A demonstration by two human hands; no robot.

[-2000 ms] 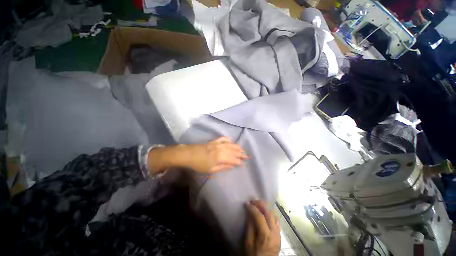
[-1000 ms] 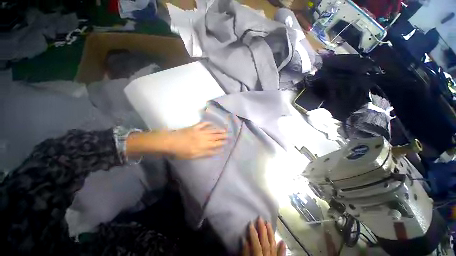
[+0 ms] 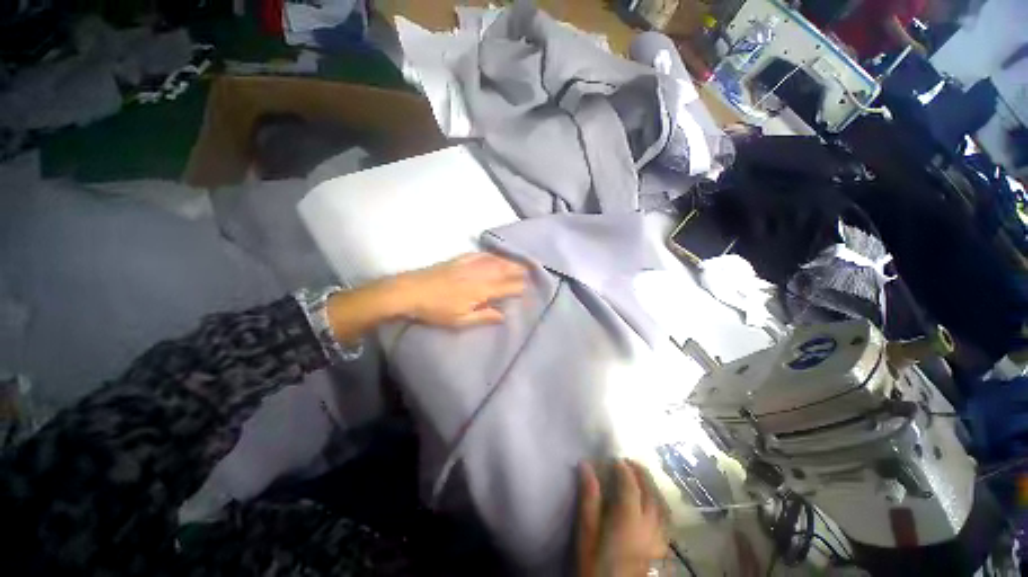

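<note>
A grey garment panel lies over the white table edge in front of me, with a dark seam running diagonally down it. My left hand lies on its upper left part, fingers together and pointing right. My right hand rests at its lower right edge, partly cut off by the bottom of the picture; whether it pinches cloth is unclear. The cream-white sewing machine stands right of the panel. The needle area is in glare beside my right hand.
A heaped grey garment bundle lies beyond the panel. A cardboard box stands at the upper left. Loose grey pieces drape at the left. A black cloth pile and a tied ribbed bundle lie behind the machine.
The panel has turned and spread, so its diagonal seam now shows. My left hand has moved up along the cloth. In the last second my right hand has come further into view, with fingers bent.
</note>
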